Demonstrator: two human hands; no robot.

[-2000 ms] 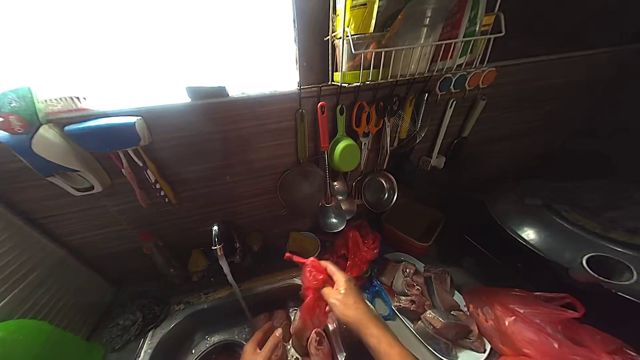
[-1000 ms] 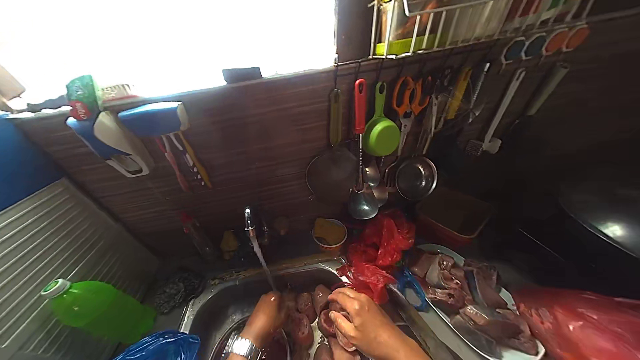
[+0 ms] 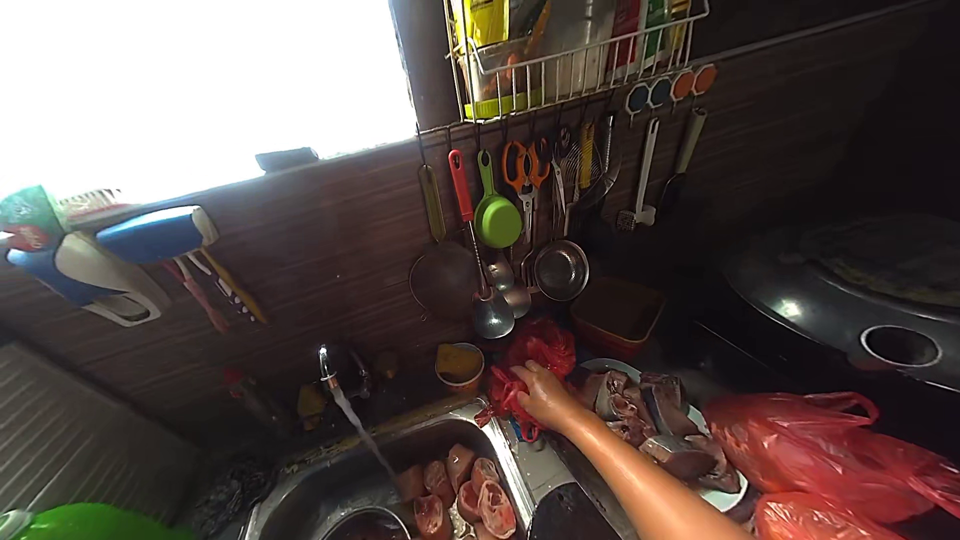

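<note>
My right hand (image 3: 546, 396) reaches over the corner beyond the sink, its fingers on a crumpled red plastic bag (image 3: 511, 388); whether they grip it is unclear. My left hand is out of view. Cut raw fish pieces (image 3: 459, 487) lie in the steel sink (image 3: 480, 412), beside a round metal vessel (image 3: 366, 517). Water runs from the faucet (image 3: 324, 364). More fish pieces (image 3: 664, 420) sit on a white plate (image 3: 731, 491) to the right, partly behind my forearm.
Large red plastic bags (image 3: 795, 442) lie right of the plate. A small tub with a sponge (image 3: 459, 366) and a reddish container (image 3: 619, 315) stand by the wall. Utensils hang above, including a green cup (image 3: 498, 220). A dark stove (image 3: 810, 300) is at right, a green bottle (image 3: 90, 521) at lower left.
My right hand has moved from the fish in the sink to the red bag beside it. My left hand, over the sink a second ago, has left the view.
</note>
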